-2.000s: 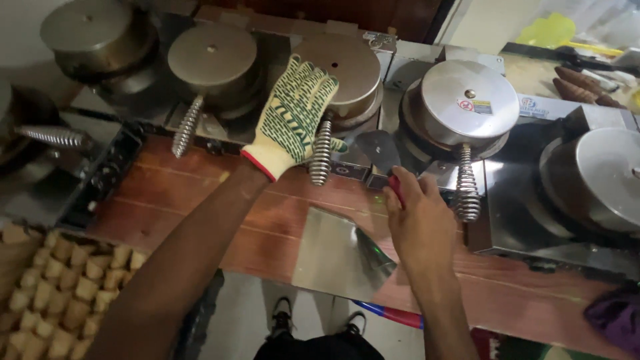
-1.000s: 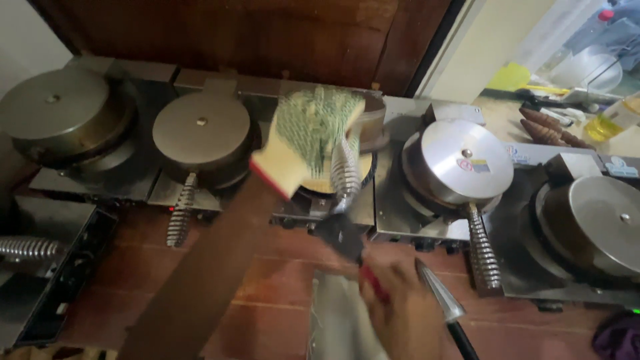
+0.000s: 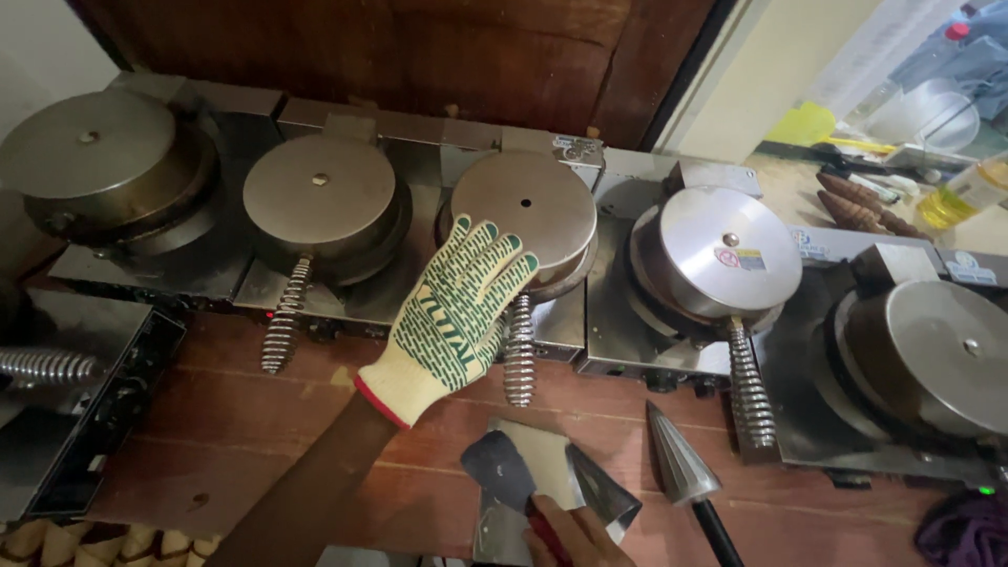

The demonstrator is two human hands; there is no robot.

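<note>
My left hand [image 3: 453, 319], in a cream knit glove with green grip pattern and red cuff, lies with spread fingers on the lid of the middle round cone-baking iron [image 3: 524, 213]. That iron's coiled spring handle [image 3: 520, 354] stands just right of the glove. At the lower middle my right hand [image 3: 579, 531] grips the red handle of a dark-bladed scraper [image 3: 500, 471]. The blade lies over a bent sheet-metal piece [image 3: 512, 520]. Right of it, a fluted metal cone form [image 3: 681, 461] with a black handle rests on the wooden counter [image 3: 425, 472].
Similar irons flank the middle one: two on the left [image 3: 87, 150] [image 3: 319, 205] and two on the right [image 3: 728, 252] [image 3: 957, 354]. Rolled cones [image 3: 102, 543] are at the lower left. A purple cloth [image 3: 965, 535] lies lower right; brown pointed objects [image 3: 862, 201] and a bottle of yellow liquid [image 3: 957, 197] stand back right.
One second ago the middle iron's handle was raised under my gloved hand; now it hangs down with the lid lowered. The scraper has moved from near the iron to over the metal sheet.
</note>
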